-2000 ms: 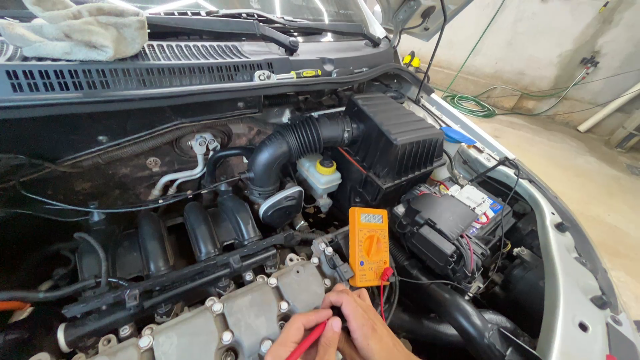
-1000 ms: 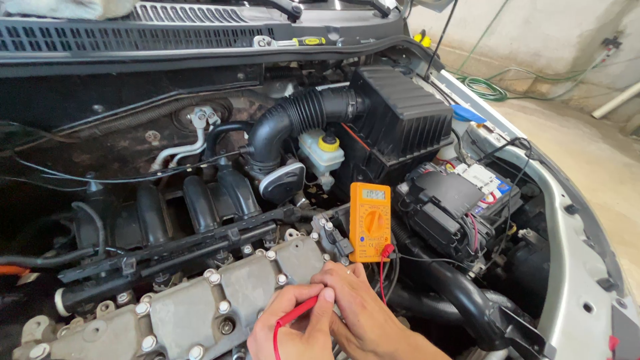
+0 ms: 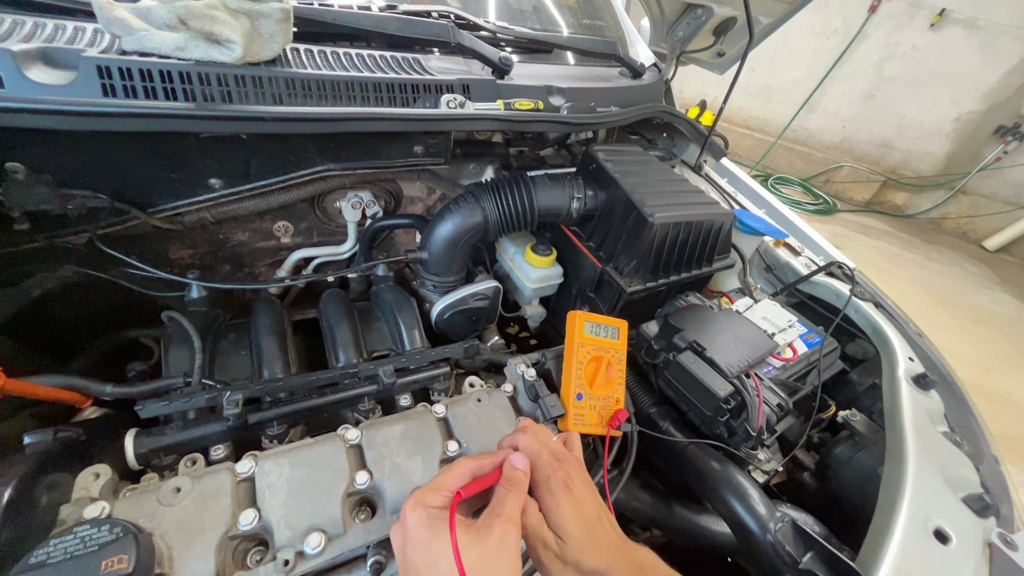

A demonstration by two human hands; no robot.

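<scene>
My left hand (image 3: 460,512) pinches a red multimeter probe (image 3: 480,485) between thumb and fingers, its lead hanging down. Against it, my right hand (image 3: 560,496) is closed at the right end of the grey engine valve cover (image 3: 304,492); what its fingers grip is hidden. Just beyond the hands an orange digital multimeter (image 3: 594,372) stands propped, its display lit with digits. A red plug (image 3: 618,419) and a black lead run from its lower right corner. The probe's tip is out of sight behind the fingers.
The air filter box (image 3: 656,216) with its intake hose (image 3: 480,224) lies beyond the meter. The battery (image 3: 800,344) and fuse box (image 3: 712,344) are at right. A ratchet (image 3: 480,104) and a cloth (image 3: 200,28) rest on the cowl. The hood prop rod (image 3: 732,80) rises at upper right.
The digits on the multimeter's display differ from before. Both hands keep together at the valve cover's end, the red probe still in my left hand.
</scene>
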